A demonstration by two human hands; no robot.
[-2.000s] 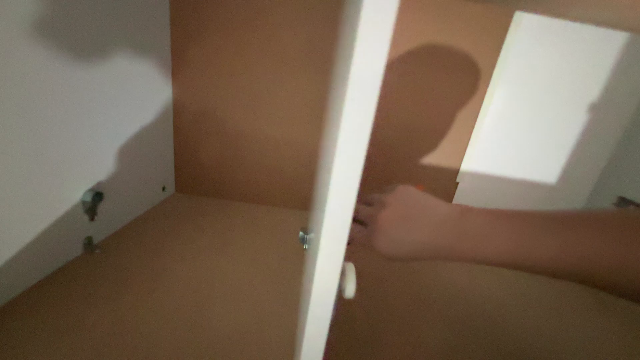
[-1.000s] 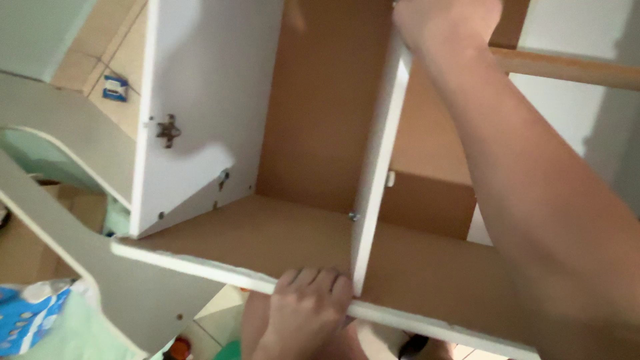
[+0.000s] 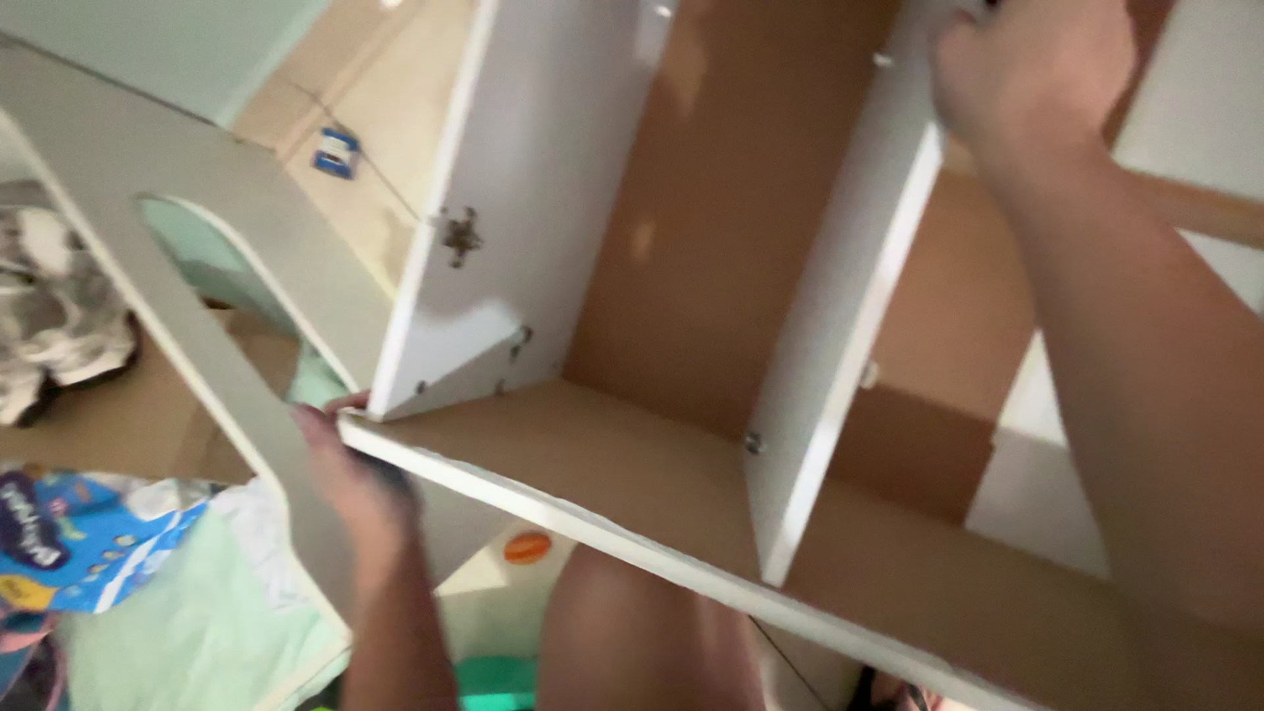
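Observation:
A white cabinet with brown backing fills the middle and right, open side toward me. My left hand [image 3: 360, 474] grips the left corner of its brown-faced bottom panel [image 3: 592, 484], fingers showing behind the edge. At top right, my right hand [image 3: 1037, 79] is closed around the upper part of the white divider panel [image 3: 849, 326]; its fingertips are partly hidden. The white side panel [image 3: 533, 197] stands at the left and carries a metal hinge plate [image 3: 461, 237]. A small metal fitting [image 3: 753, 442] sits low on the divider.
A pale board frame with a cut-out [image 3: 286, 286] leans at the left. Beyond it are a blue plastic pack [image 3: 89, 533], a mint cloth [image 3: 188, 622] and cardboard [image 3: 178, 415]. A small blue packet [image 3: 337, 153] and an orange object [image 3: 527, 547] lie on the tiled floor. My knee is under the cabinet.
My left hand has moved left along the bottom panel's front edge to its corner. My right hand remains at the divider's upper part. The view has shifted.

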